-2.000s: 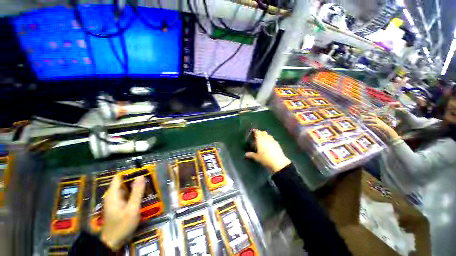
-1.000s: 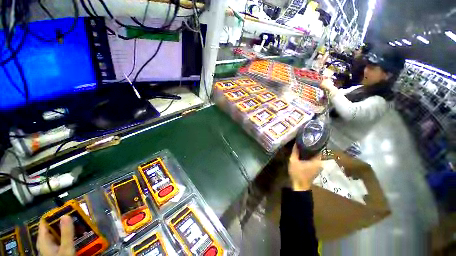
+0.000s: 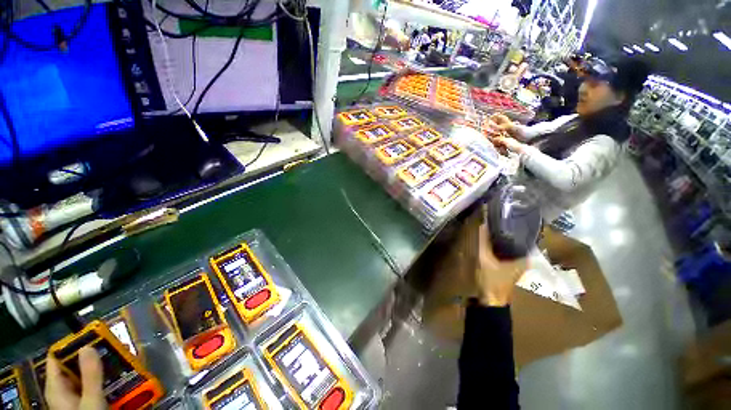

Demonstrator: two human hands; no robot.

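My left hand (image 3: 76, 383) holds an orange-and-black handheld meter (image 3: 108, 364) at the lower left, over a clear blister tray (image 3: 276, 264). Other meters lie in the tray's pockets, such as one with a pale print and red oval (image 3: 244, 280). A cable end seems to meet the held meter's top edge; whether it is plugged in I cannot tell. My right hand (image 3: 498, 276) is raised over the floor side and grips the barcode scanner (image 3: 514, 218), whose rounded black head shows above the fingers.
Stacked filled trays (image 3: 417, 164) stand on the green bench (image 3: 321, 216) ahead. An open carton (image 3: 561, 312) with white papers is below right. A person (image 3: 569, 152) in pale sleeves works beyond the trays. White cylindrical objects (image 3: 64, 292), cables and a blue monitor (image 3: 64, 88) are at left.
Since the oldest frame, the view has swung right. My right hand has lifted the scanner from the bench, out to the right. My left hand has raised a meter slightly and tilted it.
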